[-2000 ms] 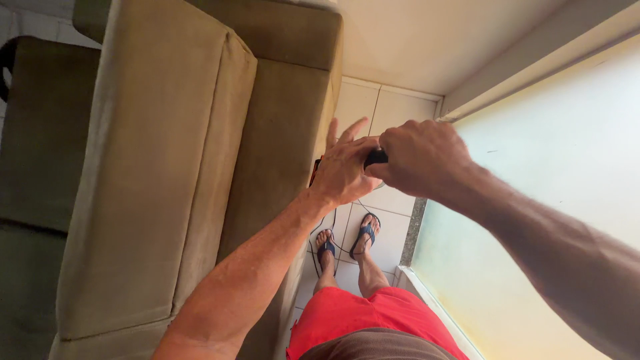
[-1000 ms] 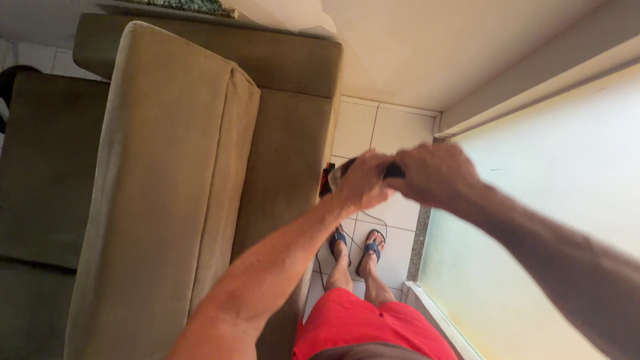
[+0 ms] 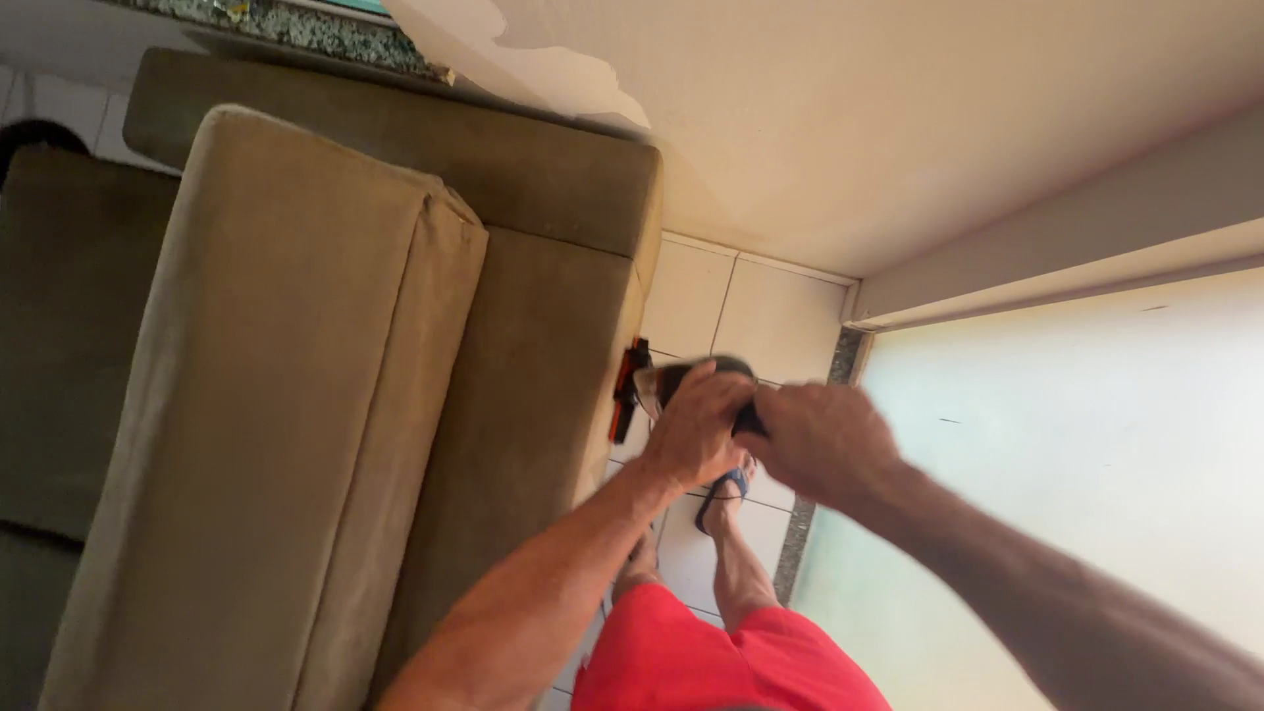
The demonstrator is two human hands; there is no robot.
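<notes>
Both my hands are on what looks like a handheld vacuum cleaner (image 3: 733,367), with a dark body and a clear part near its front. My left hand (image 3: 695,423) wraps the body from this side. Gripping the black handle at the rear is my right hand (image 3: 820,434), just right of the left one. The wide black and orange nozzle (image 3: 627,391) is at the outer face of a brown fabric sofa (image 3: 533,395); whether it touches the fabric cannot be told. My palms and parts of the body are hidden, and the device is slightly blurred.
A loose-looking long cushion (image 3: 286,395) lies along the sofa. White floor tiles (image 3: 780,311) run in a narrow strip between the sofa and a frosted glass panel (image 3: 1047,474). A wall (image 3: 839,118) bounds the far end. My sandalled foot (image 3: 726,491) and a thin cord are below my hands.
My left hand, its fingers spread two seconds ago, is now closed around the device. The nozzle shows more fully beside the sofa. My feet have shifted, and the view has moved.
</notes>
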